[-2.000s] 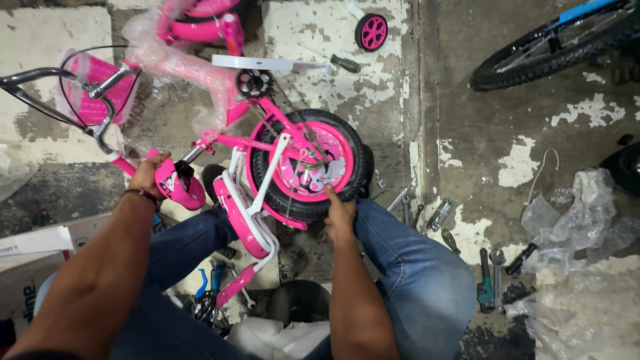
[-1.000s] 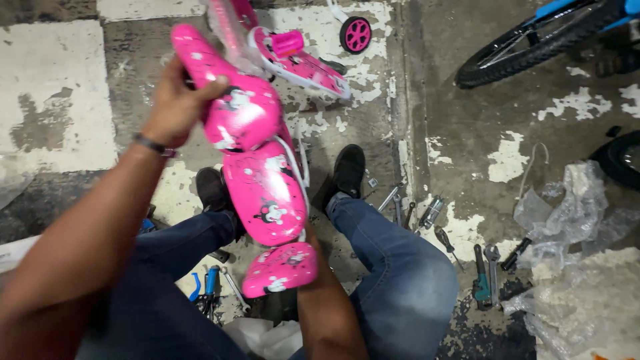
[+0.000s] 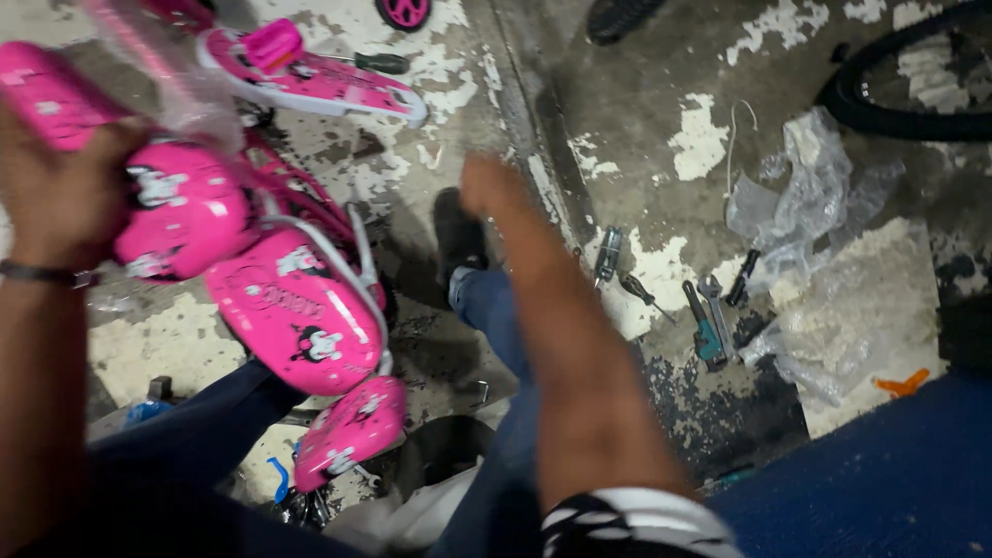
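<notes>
At the left, my left hand (image 3: 70,182) grips the front of a pink bicycle saddle (image 3: 186,205) with cartoon prints. The small pink bike stands tilted between my legs. Behind the saddle is a padded rear seat (image 3: 302,310) on a grey metal frame, with a smaller pink pad (image 3: 353,434) below it. A pink and white chain guard (image 3: 325,85) and a pedal (image 3: 273,45) show above. Clear plastic wrap covers part of the frame. My right hand (image 3: 488,186) is blurred over the floor, above my shoe, away from the bike; its fingers cannot be made out.
On the floor to the right lie a screwdriver (image 3: 639,289), an adjustable wrench (image 3: 719,310), a green-handled tool (image 3: 704,329) and crumpled plastic wrap (image 3: 814,186). Another screwdriver (image 3: 380,63) lies beside the chain guard. A black tyre (image 3: 891,124) is at the upper right, a training wheel (image 3: 403,8) at the top.
The bike has been turned from its side, and my left hand now grips its saddle. My right hand, at the rear wheel two seconds ago, is off the bike. The view has shifted.
</notes>
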